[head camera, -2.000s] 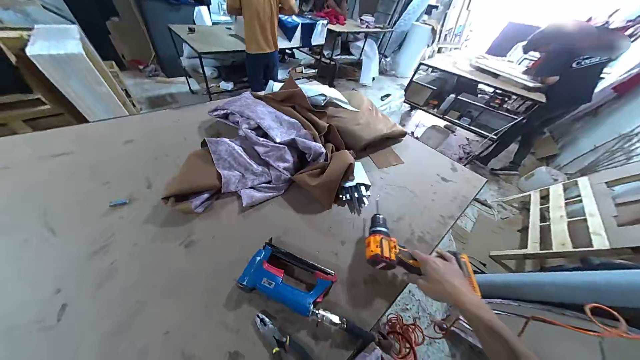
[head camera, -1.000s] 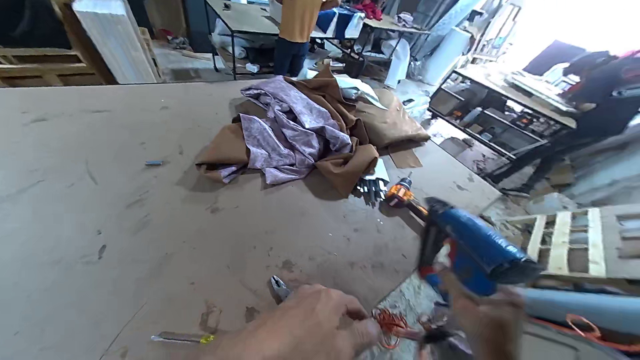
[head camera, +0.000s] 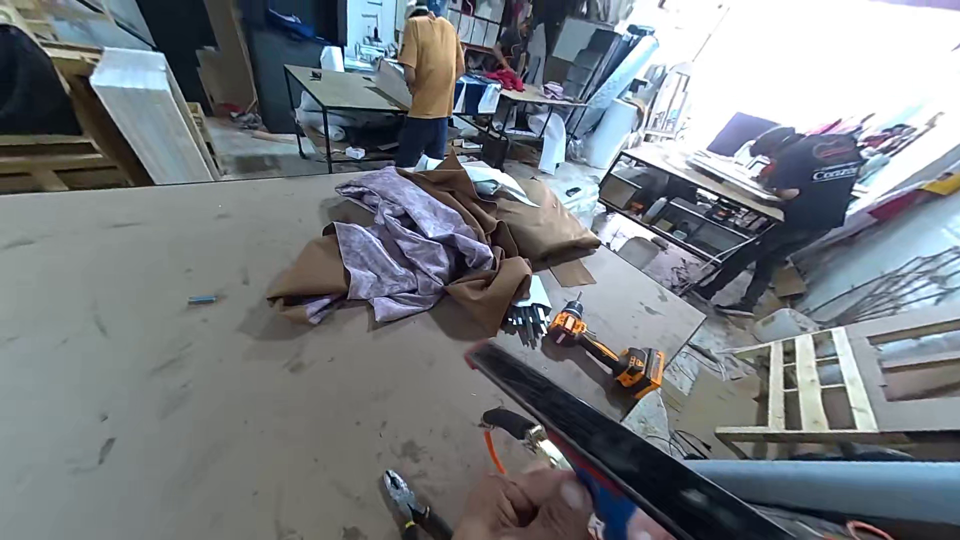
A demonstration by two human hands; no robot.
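A blue pneumatic staple gun [head camera: 611, 499] with a long black magazine is held up close at the bottom right. My left hand [head camera: 517, 504] has its fingers closed against the tool, beside the brass hose fitting [head camera: 551, 448]. Of my right hand [head camera: 646, 527] only a little shows under the magazine; the rest is hidden. Pliers [head camera: 405, 499] lie on the table left of my left hand. Beyond the magazine, an orange and black cordless drill [head camera: 596, 346] rests on its side, next to dark strips [head camera: 529, 321]. Brown and purple fabric [head camera: 412, 247] is heaped further back.
The brown worktable [head camera: 187, 390] has a small blue object [head camera: 202, 300] at left and its edge at right. Wooden frames [head camera: 810, 382] and a pale blue roll [head camera: 810, 480] stand beyond that edge. Two people [head camera: 431, 67] [head camera: 814, 180] work at other tables.
The drill, in my right hand two seconds ago, lies on the table. The staple gun has been lifted off the table and turned, its magazine now pointing up and left. My left hand has come to it.
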